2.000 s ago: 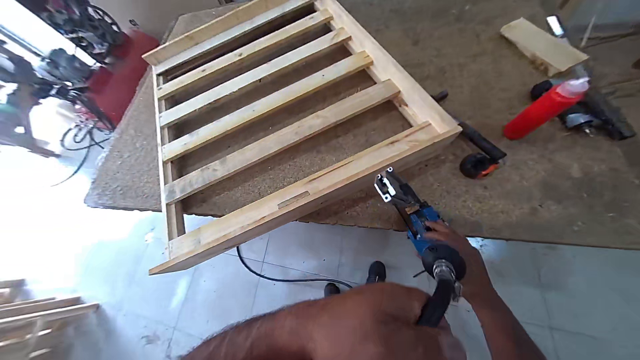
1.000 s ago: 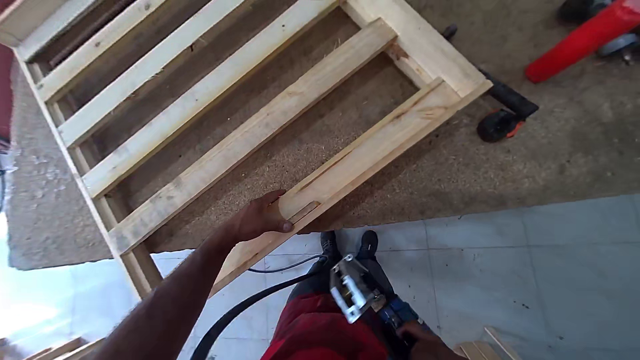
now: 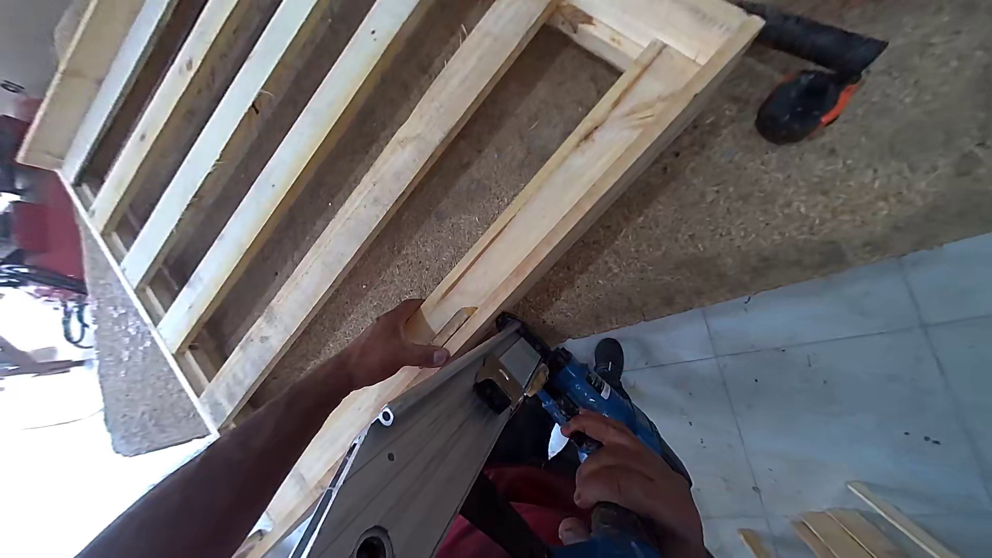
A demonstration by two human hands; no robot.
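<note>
A slatted wooden frame (image 3: 360, 209) lies on a particle board worktop (image 3: 775, 209). My left hand (image 3: 399, 345) grips the near board of the frame, thumb on its edge beside a slot-like mark in the wood. My right hand (image 3: 624, 465) is closed round the handle of a blue pneumatic nailer (image 3: 593, 384), whose nose is close to the outer side of that board; whether they touch cannot be told. The nailer's long grey magazine (image 3: 434, 434) fills the lower middle of the view and hides part of the board.
A black and orange tool part (image 3: 802, 108) and a black tube-like part (image 3: 821, 39) lie past the frame's right corner. Wooden strips (image 3: 845, 535) are on the tiled floor (image 3: 821, 372) at lower right. My shoe (image 3: 609, 360) shows below the worktop's edge.
The nailer, held low and away from the frame a second ago, has come up to the near board. My left hand, over the nailer's side two seconds ago, has since taken hold of the board.
</note>
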